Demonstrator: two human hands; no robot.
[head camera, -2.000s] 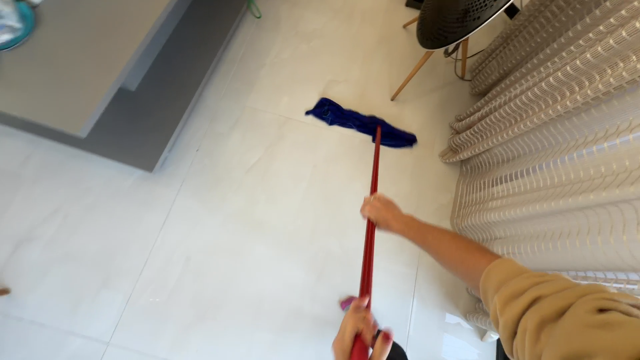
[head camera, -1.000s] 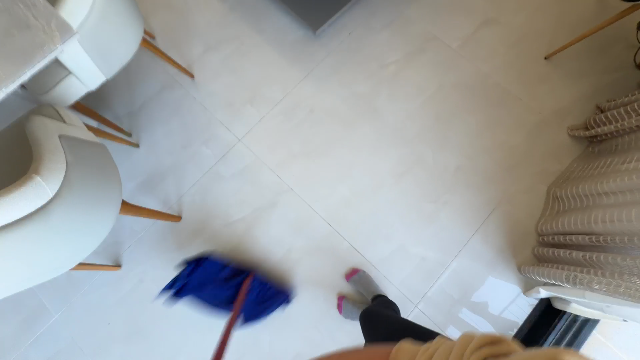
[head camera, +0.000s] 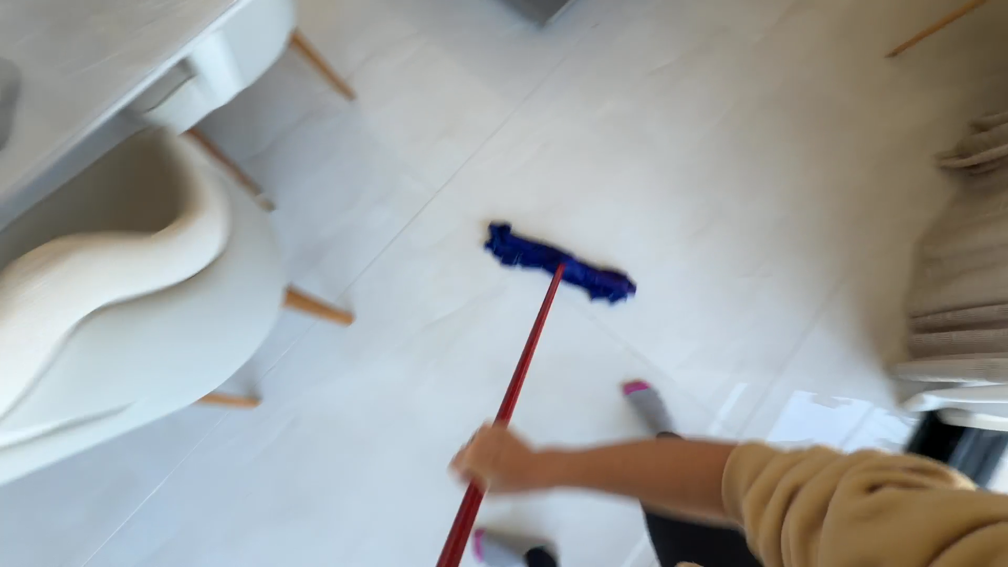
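My right hand (head camera: 494, 458) is closed around the red handle (head camera: 523, 362) of a mop or broom, and the arm in a tan sleeve reaches in from the lower right. At the far end of the handle, a dark blue cloth (head camera: 561, 264) covers the wide head, which lies on the pale tiled floor. The handle runs down from my right hand and out of the bottom edge. My left hand is out of view.
White chairs (head camera: 157, 339) with wooden legs stand at the left beside a grey table (head camera: 87, 47). A beige curtain (head camera: 965, 268) hangs at the right. My feet in grey socks (head camera: 649, 406) are below the mop head. A grey furniture corner (head camera: 539, 8) shows at the top.
The blue head has moved from the lower left, near the chairs, up and right to mid-floor. My right hand has come back into view on the handle. The view has turned since two seconds ago.
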